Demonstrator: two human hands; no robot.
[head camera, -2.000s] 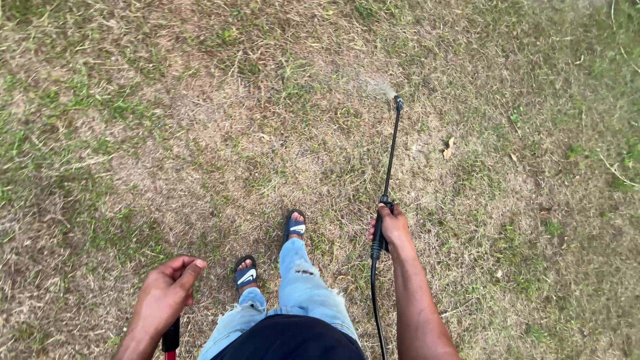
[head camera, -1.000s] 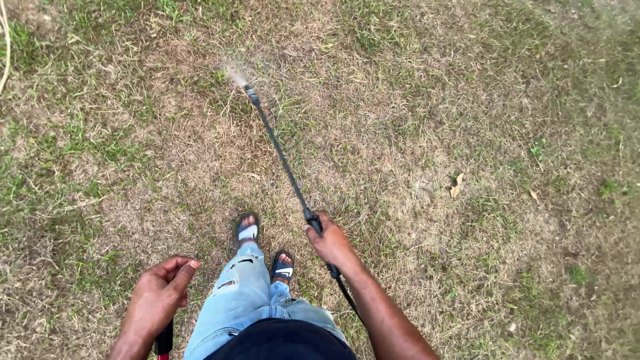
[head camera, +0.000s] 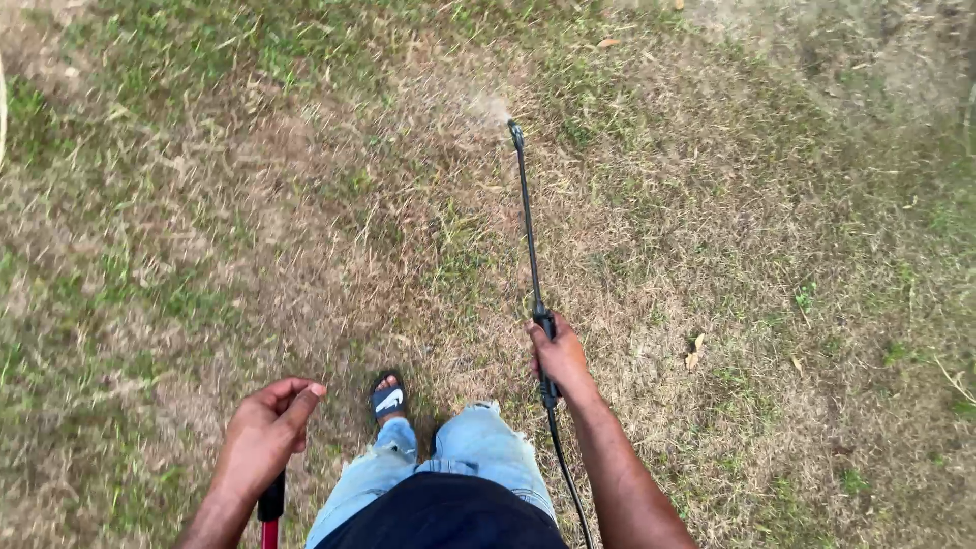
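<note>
My right hand is closed around the black handle of a sprayer wand, which points up and slightly left over the ground. A fine mist comes out of its nozzle. From the handle's lower end, a black hose runs down out of view. On the left, my left hand has its fingers curled and its thumb near the fingertips. Below it is a black grip on a red lever or rod; the wrist covers part of it, and whether the hand touches it cannot be told.
Dry, patchy grass covers the ground. One foot in a dark slide sandal shows ahead of the ripped light jeans. Dry leaves lie to the right. A pale curved cord or hose crosses the left edge.
The wand swung from pointing up and right to up and left, then came back to nearly straight ahead. Mist shows throughout. The feet have stepped, and the view has shifted over the grass.
</note>
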